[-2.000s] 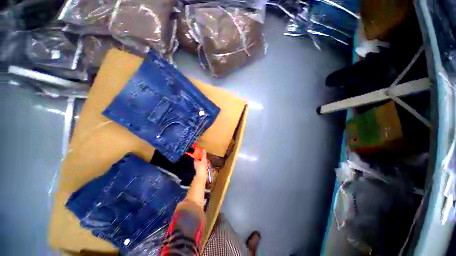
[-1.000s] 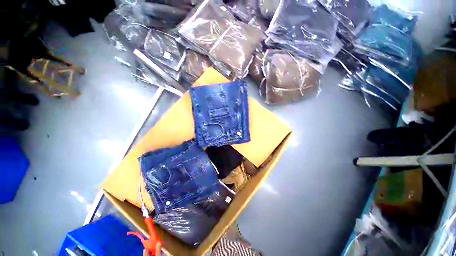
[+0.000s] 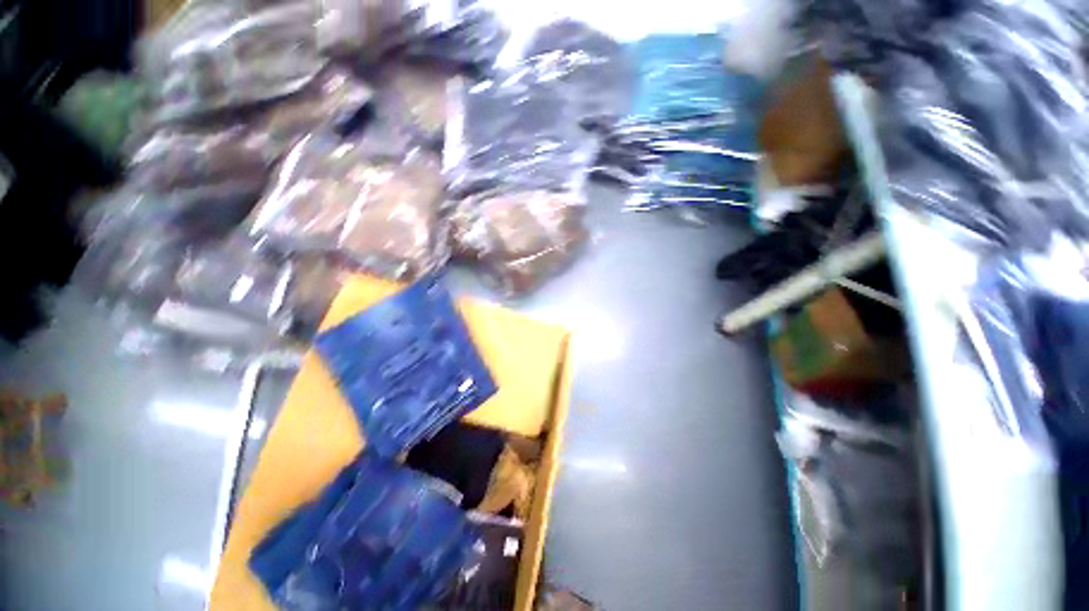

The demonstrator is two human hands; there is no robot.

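The view is blurred and neither of my hands is in the picture. A folded pair of blue jeans (image 3: 408, 364) lies across the far flap of an open cardboard carton (image 3: 514, 364). Another folded pair of jeans (image 3: 376, 543) lies over the near left part of the carton, cut off by the bottom edge. Between them and to the right, a dark folded garment (image 3: 456, 463) shows inside the carton.
Bagged garments (image 3: 370, 215) lie heaped beyond the carton, with teal bagged ones (image 3: 687, 113) behind. At right stands the white table (image 3: 997, 525) with bagged clothes on top. Its lower shelf holds a small carton (image 3: 836, 340) and plastic bags. A pale leg (image 3: 806, 287) sticks out.
The view has swung right, bringing the table's top into sight. The red-orange tool and the blue crate have gone out of view. The hand seen two seconds ago is also gone.
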